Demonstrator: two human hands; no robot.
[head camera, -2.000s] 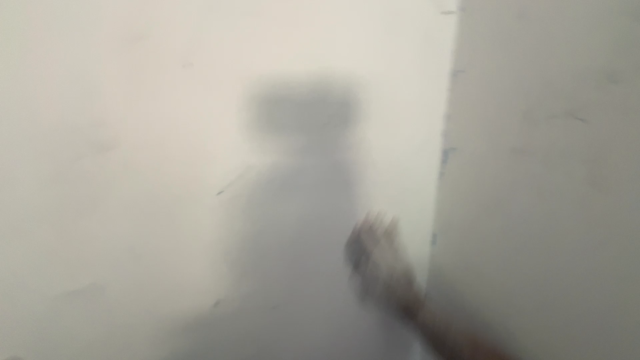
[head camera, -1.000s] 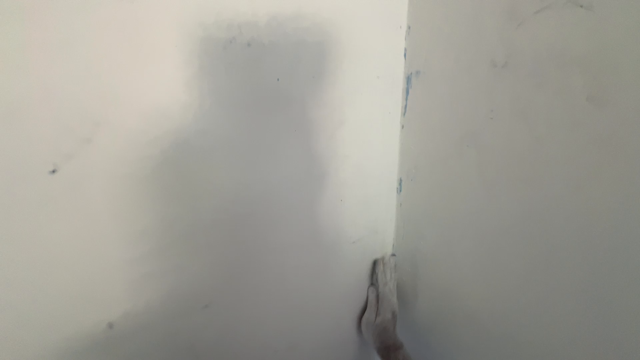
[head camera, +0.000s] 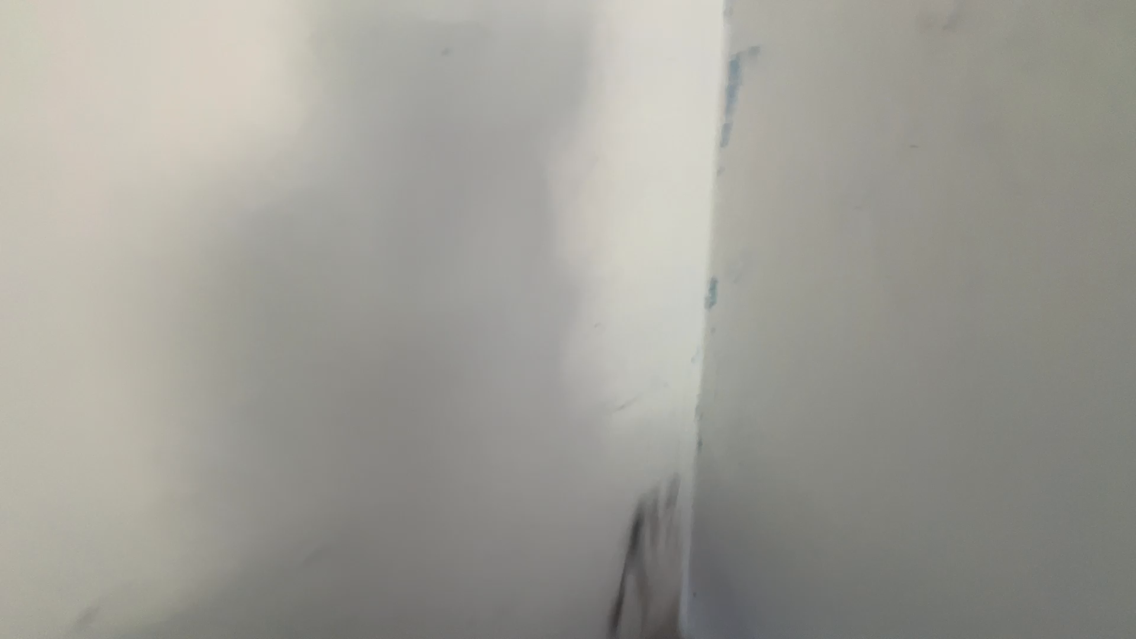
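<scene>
My right hand (head camera: 655, 564), coated in pale dust, is at the bottom edge of the view, close beside the inner corner (head camera: 701, 426) where two walls meet. Its fingers point up and look flat against the left wall (head camera: 497, 355); the hand is blurred and partly cut off by the frame. Whether anything lies under the palm cannot be seen. My left hand is out of view.
The right wall (head camera: 923, 355) stands in shade. Blue paint patches (head camera: 733, 84) run along the corner. A soft shadow covers much of the left wall, which bears small marks and faint scratches (head camera: 626, 404).
My right hand has gone from raised and blurred to low by the corner, and now shows at the bottom edge. The view has shifted.
</scene>
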